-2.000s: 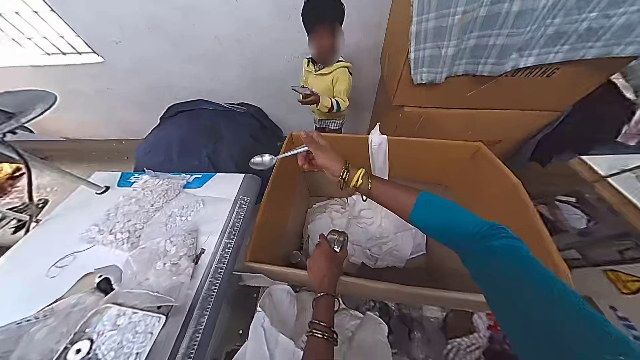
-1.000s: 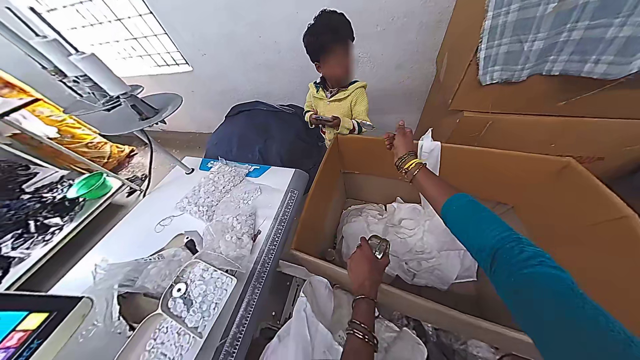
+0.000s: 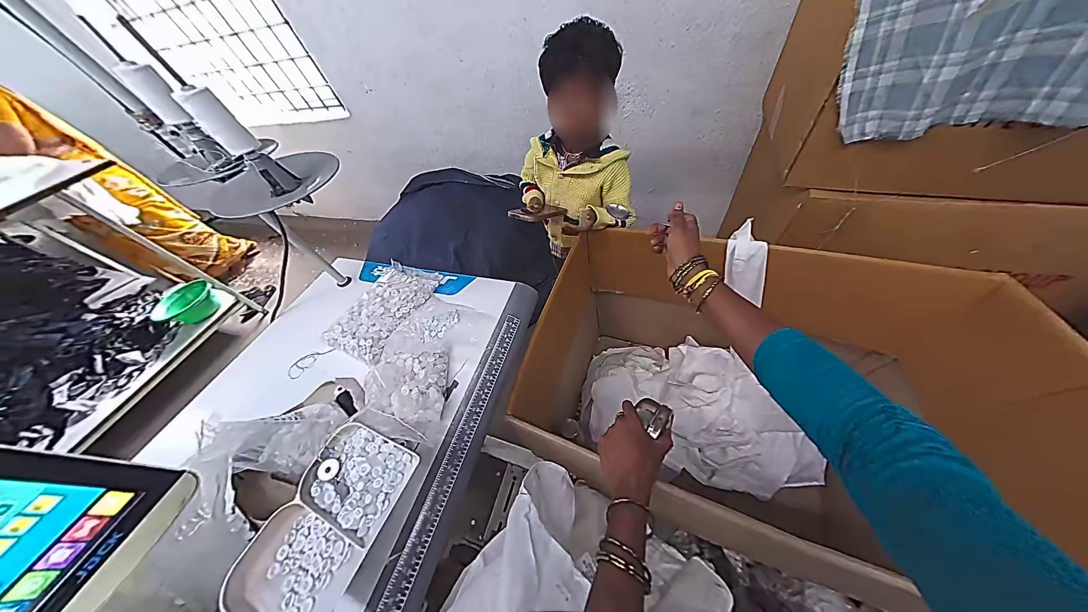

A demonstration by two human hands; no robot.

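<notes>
My right hand [image 3: 677, 240], raised over the far rim of a large cardboard box [image 3: 850, 289], holds a metal spoon [image 3: 619, 212] whose bowl points left toward a small person in a yellow sweater. Lower down, above the box's near edge, my left hand [image 3: 633, 450] is closed around a small shiny container [image 3: 654, 418], which may be metal or glass. Crumpled white cloth [image 3: 705, 416] lies inside the box beyond it. The spoon's handle is mostly hidden in my fingers.
The person [image 3: 586, 183] stands behind the box, holding a phone [image 3: 537, 213]. On the left, a white machine table [image 3: 263, 374] carries bags of buttons [image 3: 387, 314] and a divided button tray [image 3: 361, 484]. A thread stand [image 3: 255, 183] and a screen [image 3: 68, 527] flank it. More white cloth [image 3: 527, 552] hangs nearby.
The spoon, level and left of my right hand over the box's corner two seconds ago, is now by the person's sleeve. My left hand still holds the container. The view has shifted left.
</notes>
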